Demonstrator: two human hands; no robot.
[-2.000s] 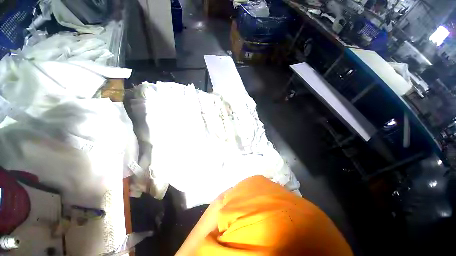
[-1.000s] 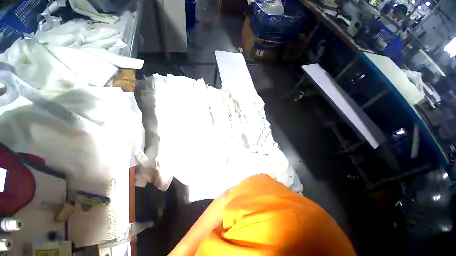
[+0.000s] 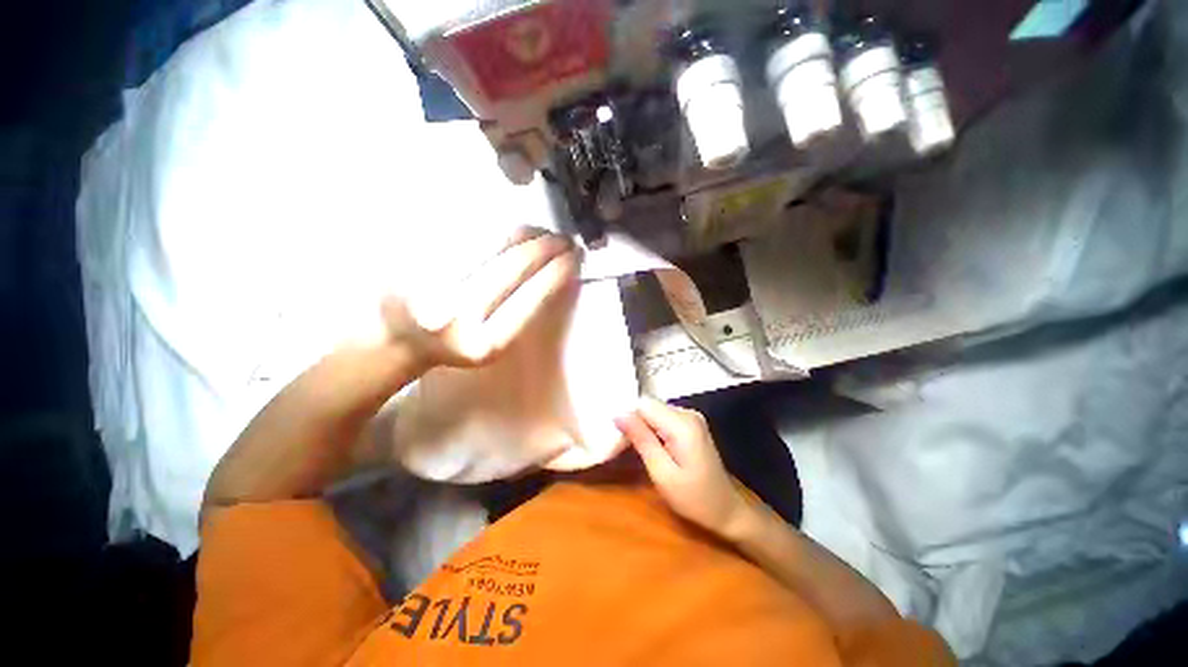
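A white knit garment piece [image 3: 502, 411] hangs over the table's front edge below the needle area [image 3: 602, 196] of the overlock machine. My left hand [image 3: 502, 306] lies on the fabric with its fingertips close to the needle area, fingers nearly together, holding the cloth there. My right hand [image 3: 675, 456] pinches the garment piece's right edge between thumb and fingers, nearer my body. A red label [image 3: 532, 47] is above the needle area. The exact contact at the presser foot is blurred and overexposed.
A large white fabric stack [image 3: 222, 222] lies left of the machine. Tension dials [image 3: 805, 85] line the machine front. A curled strip [image 3: 704, 319] and printed ruler marks [image 3: 834, 328] are right of the needle. White fabric [image 3: 1042, 443] is piled at right.
The view has swung from the aisle and the white pile to the machine front. Both hands now show on a garment piece; earlier, neither hand was clearly visible.
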